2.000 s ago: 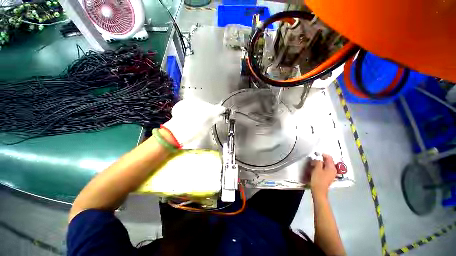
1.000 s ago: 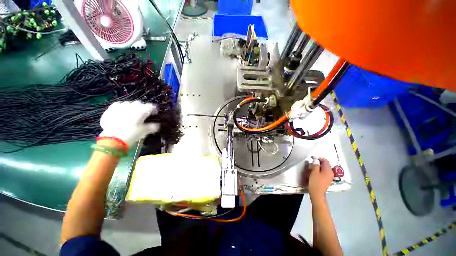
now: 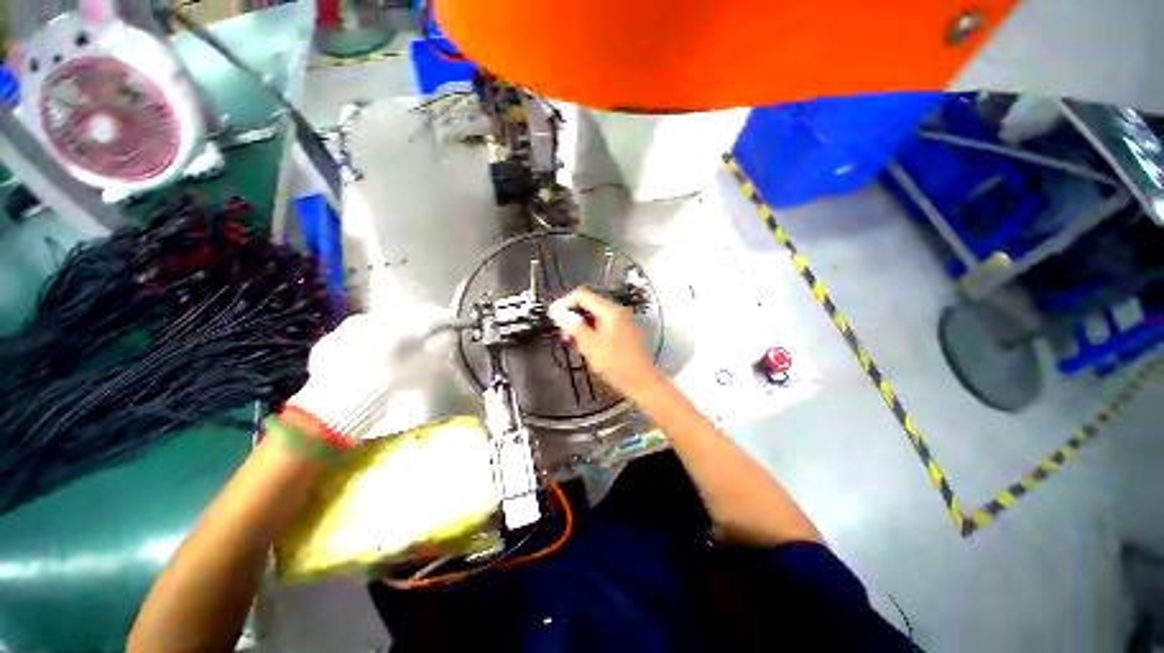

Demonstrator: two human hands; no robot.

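Observation:
The round metal turntable (image 3: 574, 383) is stopped, with its slots and upright pins visible. My left hand (image 3: 360, 370), in a white knit glove with a red cuff, is left of the disc. Its blurred fingers close on a thin dark cable (image 3: 449, 328) that reaches toward the silver clamp (image 3: 508, 319) at the disc's left part. My bare right hand (image 3: 603, 342) is over the disc, fingertips pinched together at the clamp's right side; what they hold is hidden. The pneumatic slide (image 3: 513, 457) runs from the clamp toward me.
A black cable heap (image 3: 166, 332) lies on the green table (image 3: 115, 517) at left, near a pink-and-white fan (image 3: 109, 121). A yellow wrapped pad (image 3: 389, 498) is under my left forearm. A red emergency button (image 3: 774, 362) is at right. An orange cover (image 3: 715, 51) hangs overhead; dark mechanism (image 3: 517, 160) stands behind the disc.
My left hand has moved from the cable heap toward the clamp. My right hand has left the machine's right front and reached onto the disc. The view has shifted, and the hoses over the disc are gone.

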